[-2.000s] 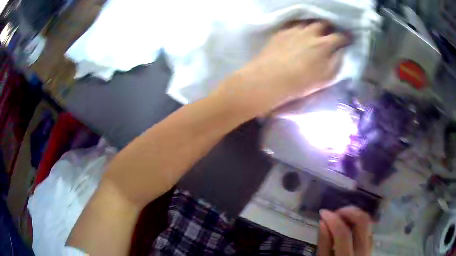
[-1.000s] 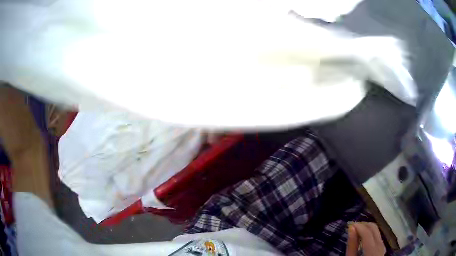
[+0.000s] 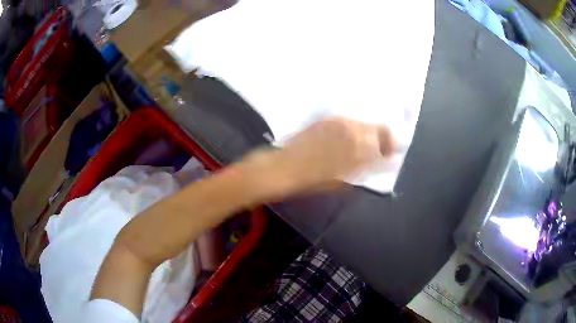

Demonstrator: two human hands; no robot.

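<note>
White fabric [image 3: 328, 63] lies over the dark grey table, overexposed, with its lower corner near the middle of the view. My left hand [image 3: 347, 148] is blurred and lies on or at that lower corner; whether its fingers pinch the cloth cannot be told. My right hand is not in view. The overlock machine's shiny bed [image 3: 524, 183] is at the right, with a bright purplish-white light at the needle area [image 3: 544, 236]. No cloth lies on the bed.
A red plastic basket [image 3: 249, 243] holding white cloth [image 3: 95, 211] stands at the left by the plaid-covered lap [image 3: 312, 287]. Brown cardboard [image 3: 148, 28] and a white roll [image 3: 120, 12] are at the upper left. Another red crate [image 3: 38, 63] is farther left.
The white cloth, earlier sweeping large across the view, now lies on the table. My left hand has come onto its lower corner. My right hand has left the view. The camera view has shifted.
</note>
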